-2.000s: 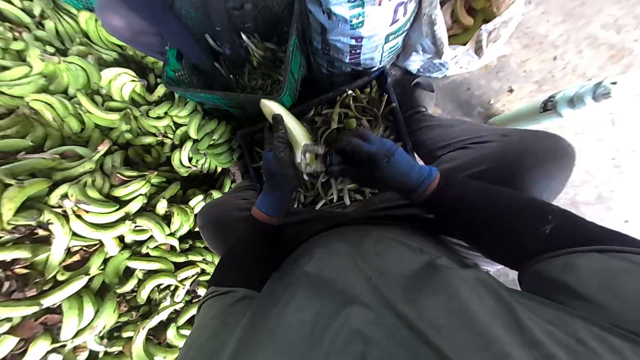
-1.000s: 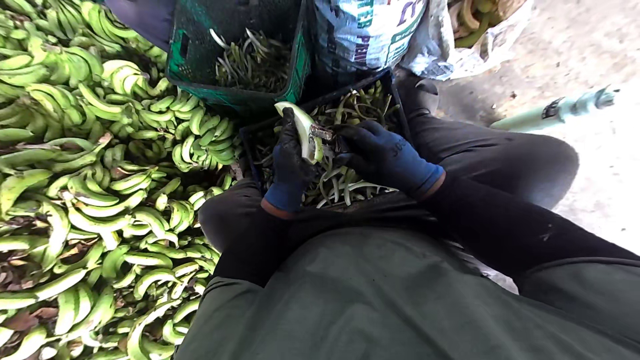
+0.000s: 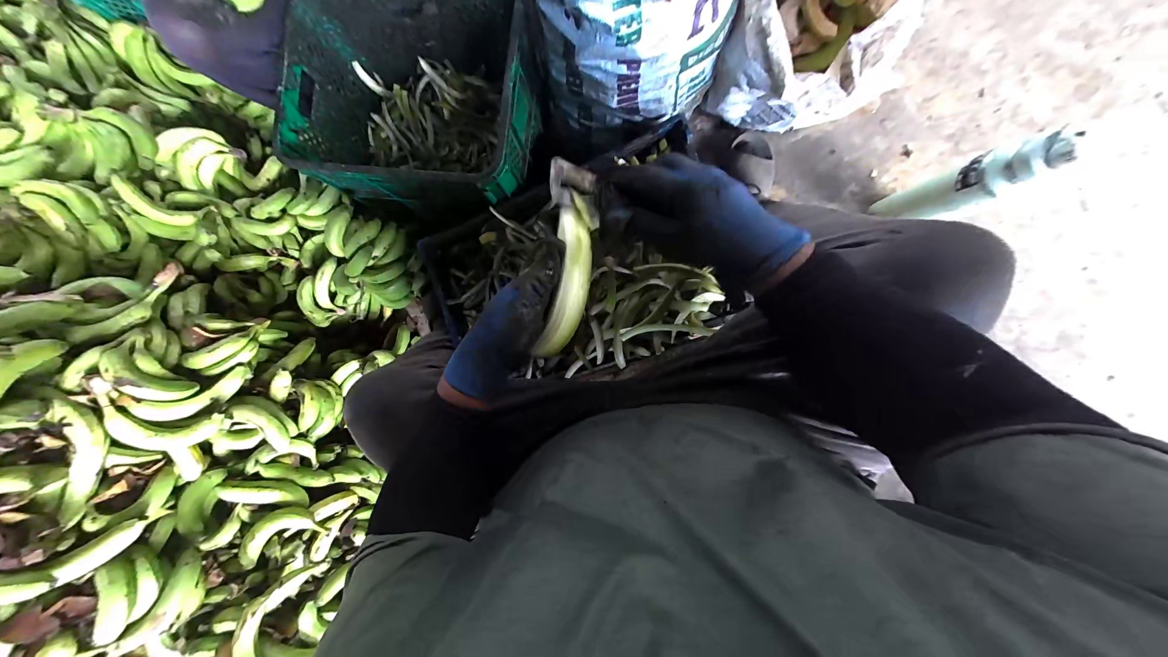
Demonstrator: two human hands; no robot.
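My left hand (image 3: 511,324), in a blue and black work glove, grips a green plantain or banana (image 3: 572,283) over the crate in my lap. Strips of its skin look pared off, leaving it pale. My right hand (image 3: 698,214), gloved alike, is closed on a peeler with a metal head (image 3: 573,178), which touches the fruit's far end. The peeler's handle is hidden in the fingers. Below both hands, a dark crate (image 3: 436,283) holds many green peel strips (image 3: 639,306).
Green bananas or plantains (image 3: 182,383) are heaped at the left. A green crate (image 3: 401,182) with peel strips stands ahead, beside a printed sack (image 3: 630,64). An open white sack (image 3: 876,82) with fruit and a pale green tube (image 3: 985,178) lie at the right. A person's dark-clothed leg (image 3: 214,46) is at top left.
The fruit has turned so that its free end points down toward me. My right hand and the peeler have moved to its far end, farther from my body.
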